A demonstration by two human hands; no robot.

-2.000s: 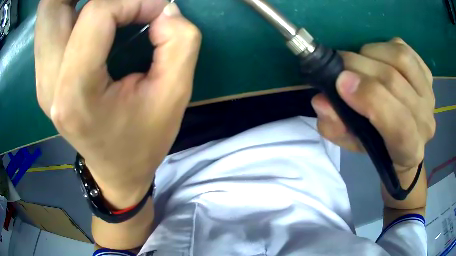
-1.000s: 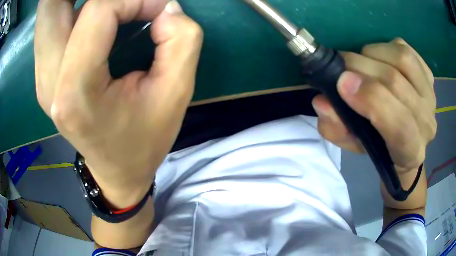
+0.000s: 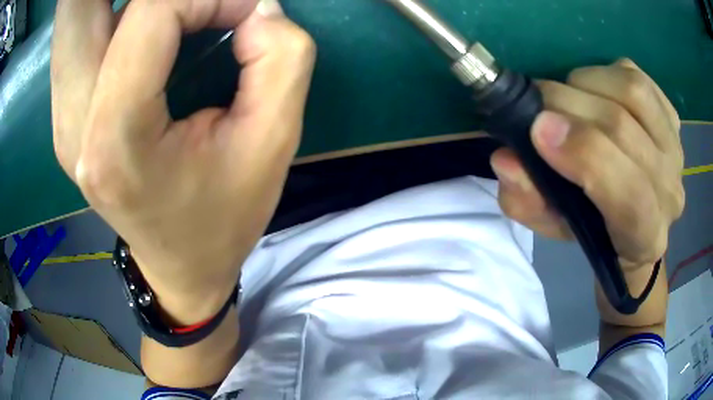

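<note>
My right hand (image 3: pixel 598 156) is closed around the black handle of a soldering iron (image 3: pixel 512 109). Its silver barrel with a knurled nut points up and left, and its tip is cut off by the top edge. My left hand (image 3: pixel 184 148) is at the upper left with thumb and forefinger pinched together at the top edge. A thin silvery strand, which looks like solder wire (image 3: pixel 216 50), shows inside the loop of these fingers. What the iron's tip touches is out of view.
The green mat (image 3: pixel 375 94) with a tan front edge spans the top. A partly visible dark and silver item (image 3: pixel 8 23) lies at the top left corner, and a dark item (image 3: pixel 706 16) at the top right. Cardboard (image 3: pixel 82 340) is low at the left.
Both hands hold nearly the same pose. The iron and my right hand have shifted very slightly right, and my left hand very slightly left.
</note>
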